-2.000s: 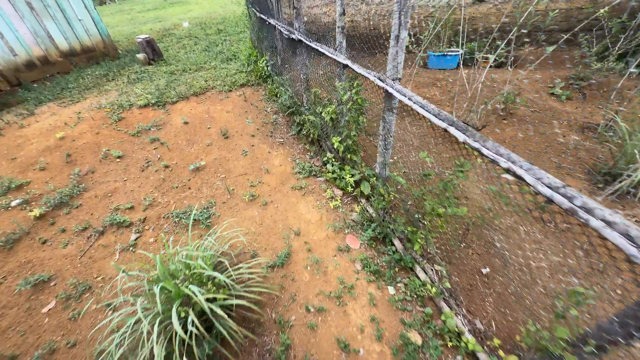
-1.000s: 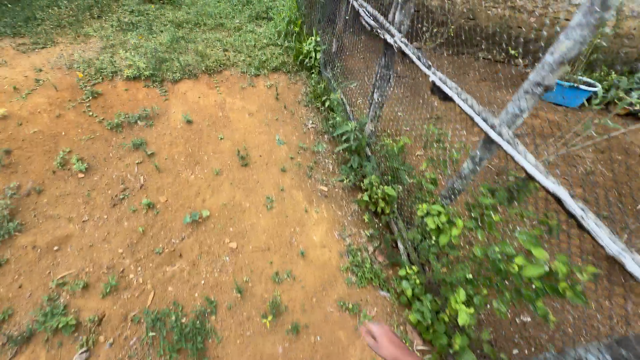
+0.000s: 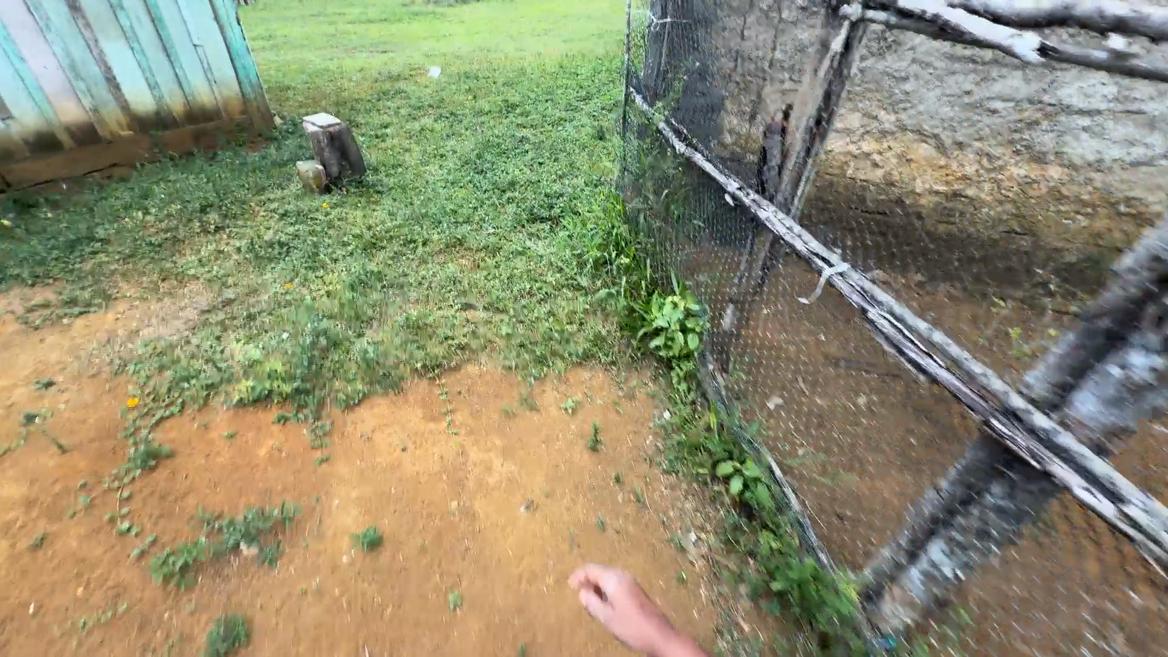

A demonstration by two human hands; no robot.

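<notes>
My right hand (image 3: pixel 625 607) shows at the bottom edge, right of centre, over bare orange soil (image 3: pixel 474 511). Its fingers look curled, and whether anything small is inside them cannot be made out. It touches neither the wire mesh fence (image 3: pixel 821 383) to its right nor the weeds (image 3: pixel 785 566) along the fence's foot. My left hand is out of view.
A rough wooden rail (image 3: pixel 876 310) runs along the fence, with a leaning post (image 3: pixel 967 493) at the right. Grass (image 3: pixel 474 210) lies ahead. A wood stump (image 3: pixel 336 148) stands near a painted plank wall (image 3: pixel 128 68). Behind the mesh rises a weathered wall (image 3: pixel 985 128).
The view has moved forward along the fence and tilted up. My right hand, absent two seconds ago, shows now and one second ago. The blue container behind the fence has left view.
</notes>
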